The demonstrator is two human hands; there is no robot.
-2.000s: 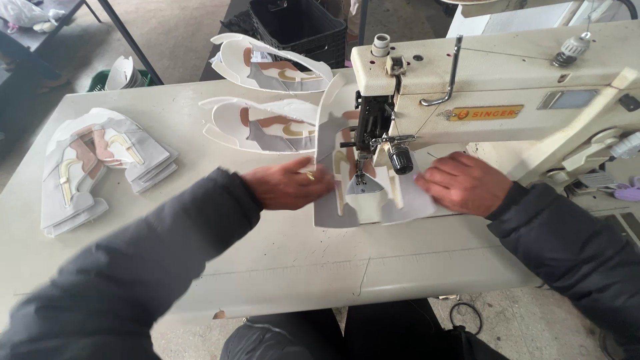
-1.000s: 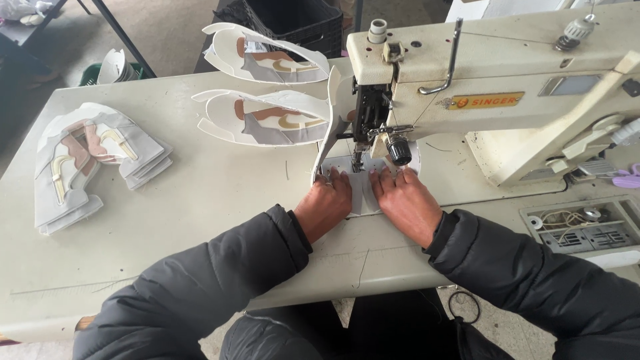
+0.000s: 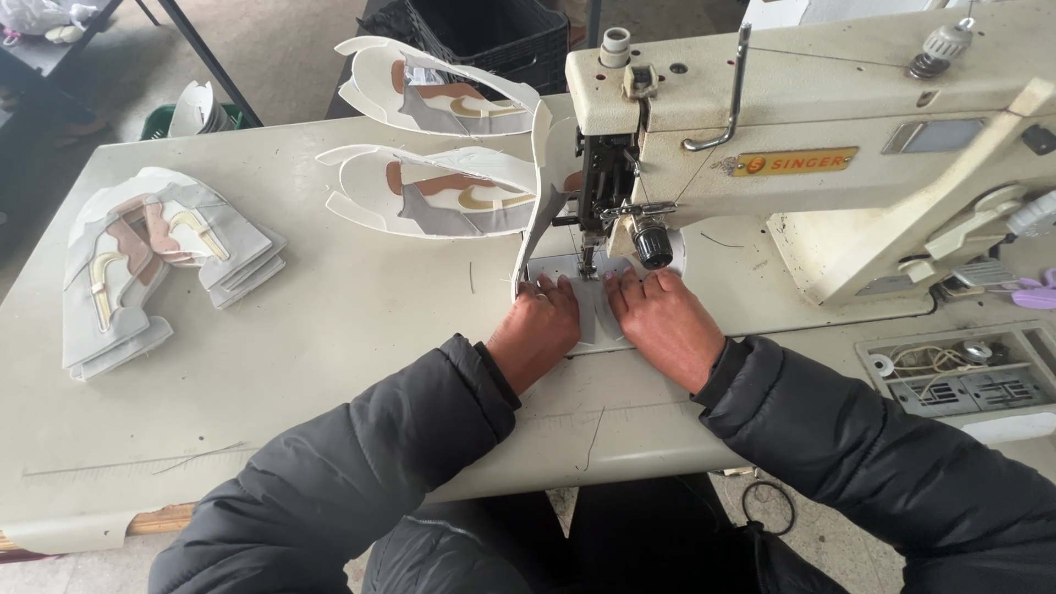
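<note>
A Singer sewing machine (image 3: 792,157) stands on the right of the table, its presser foot (image 3: 586,262) down at a grey and white shoe upper (image 3: 540,206). My left hand (image 3: 540,318) presses the upper's edge left of the foot, fingertips on the material. Just right of the foot, my right hand (image 3: 667,318) holds the other edge. Part of the upper rises in a curve beside the machine head, and the fingers hide some of it. Two curved shoe uppers (image 3: 470,111) (image 3: 462,202) lie behind, linked at their right ends to or overlapping the raised piece; I cannot tell which.
A stack of flat shoe uppers (image 3: 165,247) lies on the table (image 3: 371,330) at left. A black plastic crate (image 3: 495,37) stands behind. At right a tray (image 3: 957,371) holds metal plates and cord. A green basket (image 3: 157,122) with white pieces is beyond the table.
Two seconds ago my hands were farther apart at the sides of the upper. They have come together close to the presser foot, and little differs from one second ago.
</note>
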